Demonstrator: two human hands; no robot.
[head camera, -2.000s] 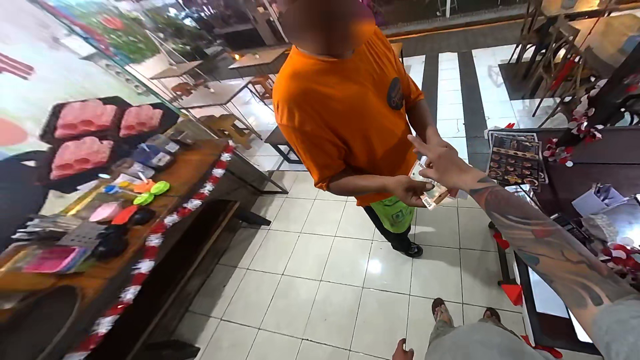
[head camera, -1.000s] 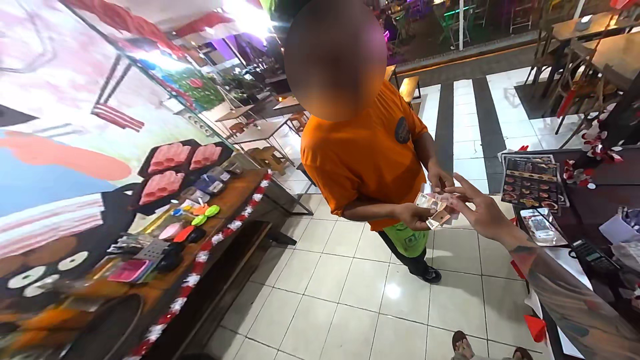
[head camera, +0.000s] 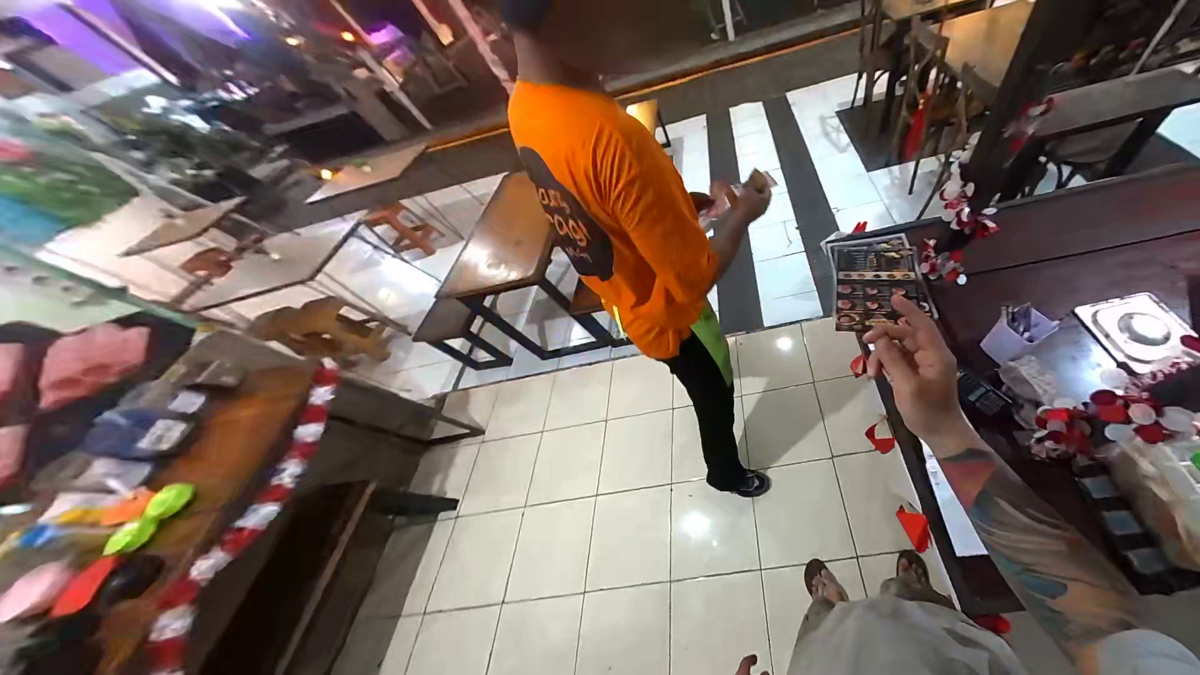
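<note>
My right hand (head camera: 909, 361) is raised over the edge of the dark counter at the right, fingers apart and holding nothing, near a dark menu sheet (head camera: 877, 277) with pictures. Only the fingertips of my left hand (head camera: 750, 666) show at the bottom edge; what it holds, if anything, is hidden. A person in an orange shirt (head camera: 637, 197) stands ahead with their side and back turned toward me, both hands raised about folded paper that looks like banknotes (head camera: 759, 180).
The dark counter (head camera: 1050, 253) bears a card terminal (head camera: 984, 394), a white box (head camera: 1020, 333) and red-and-white garlands. At left, a wooden counter (head camera: 244, 441) holds colourful utensils. Wooden tables (head camera: 502, 230) and benches stand beyond the tiled floor (head camera: 628, 469).
The person in orange has turned away and moved apart from my right hand, taking the paper along. My right hand no longer touches the paper and is now near the menu sheet.
</note>
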